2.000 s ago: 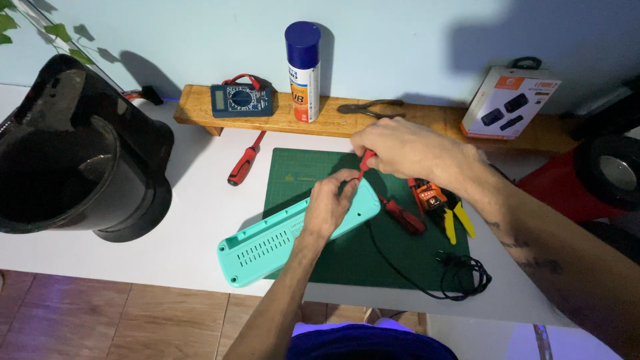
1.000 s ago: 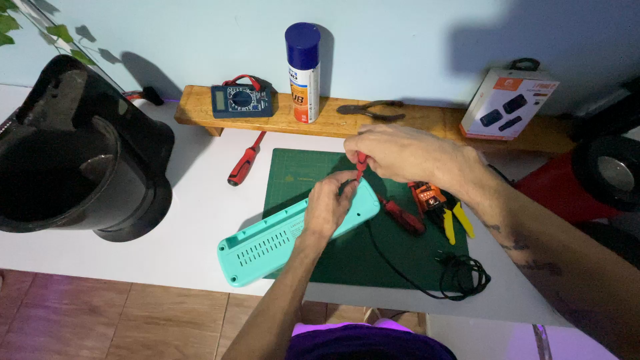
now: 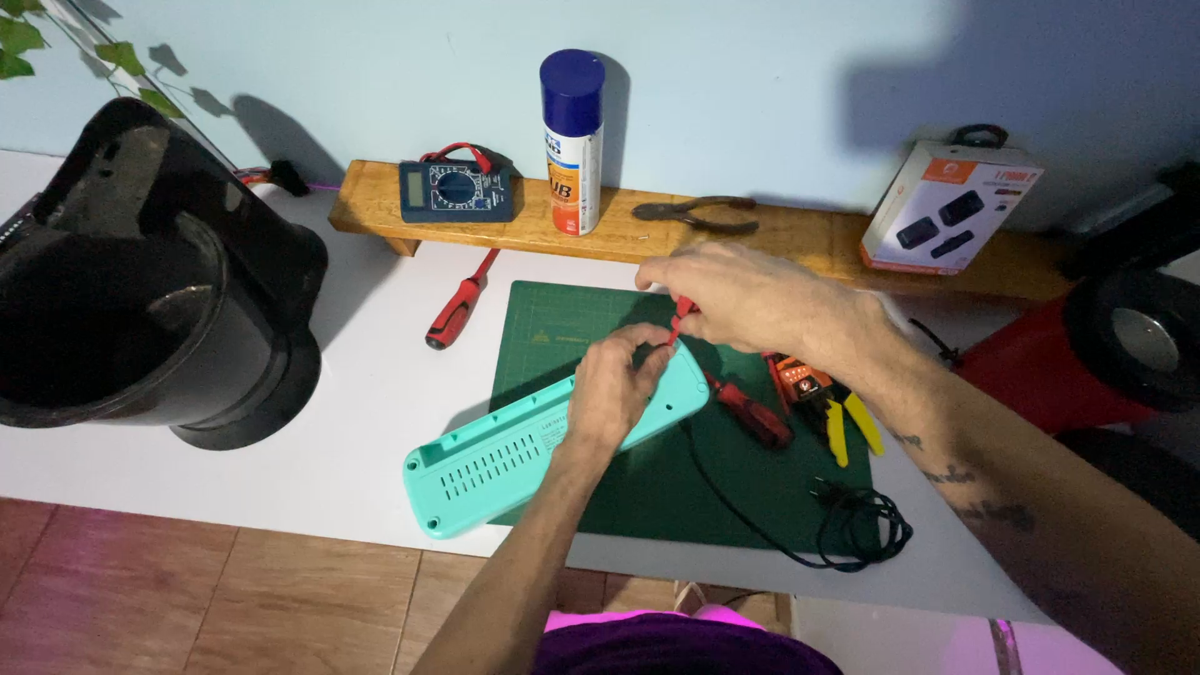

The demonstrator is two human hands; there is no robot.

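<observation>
A turquoise plastic housing with vent slots and corner screw holes lies slantwise across a green cutting mat. Over its upper right end, my right hand grips the red handle of a screwdriver, held upright with its shaft pointing down. My left hand rests on the housing, its fingertips around the lower part of that screwdriver; the tip is hidden. Just right of the housing lies another red screwdriver. A black power cord runs from the housing to a coil at the mat's lower right.
Red and yellow wire strippers lie at right, a third screwdriver left of the mat. A wooden shelf holds a multimeter, spray can, pliers and box. A black container stands left, a red cylindrical object right.
My right hand has shifted its fingers around the screwdriver's handle, with the thumb side opening and closing over it. My left hand and the housing stay in place.
</observation>
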